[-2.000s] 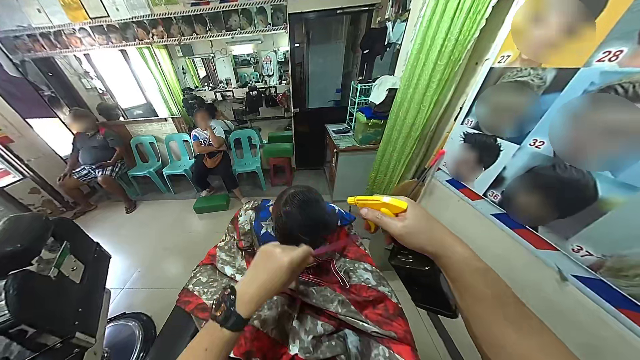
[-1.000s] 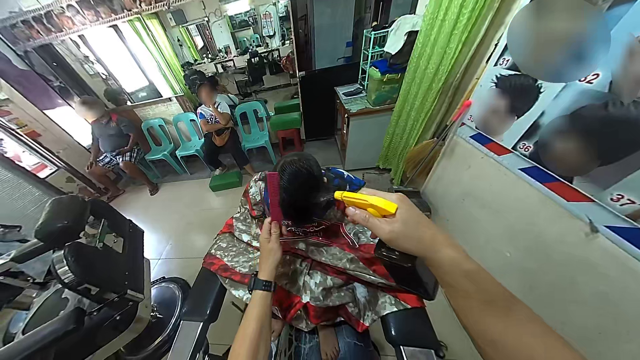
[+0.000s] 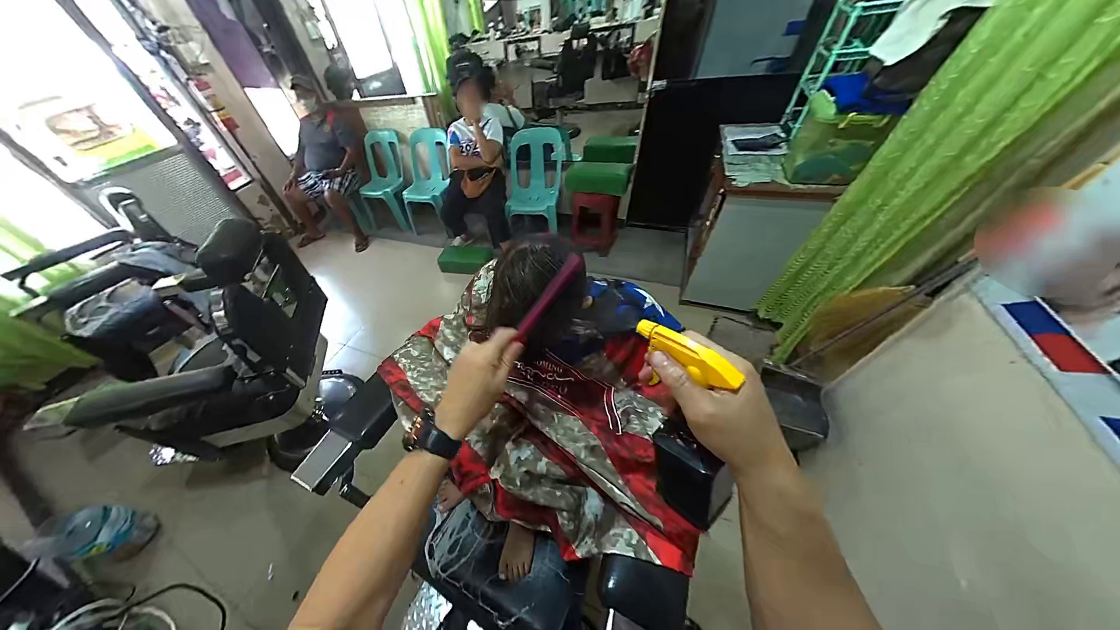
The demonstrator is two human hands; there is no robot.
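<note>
A person with dark hair (image 3: pixel 516 284) sits in a black barber chair, covered by a red and grey camouflage barber cape (image 3: pixel 560 472). My left hand (image 3: pixel 479 376), with a watch on the wrist, grips a dark red comb (image 3: pixel 549 297) that slants up across the back of the hair. At the right of the head and a little lower, my right hand (image 3: pixel 713 402) is closed around a yellow spray bottle's trigger head (image 3: pixel 696 354), its nozzle pointing left toward the head. The bottle's body is hidden by my hand. Bare feet show below the cape.
At the left stands another black barber chair (image 3: pixel 262 306). Two people sit along the back by teal plastic chairs (image 3: pixel 535 175). A cabinet (image 3: pixel 761 236) and a green curtain (image 3: pixel 910 149) are at the back right. A plastic container (image 3: pixel 105 532) lies on the floor at lower left.
The comb was upright at the left of the head and now slants across its back. My right hand with the yellow sprayer is now farther from the head.
</note>
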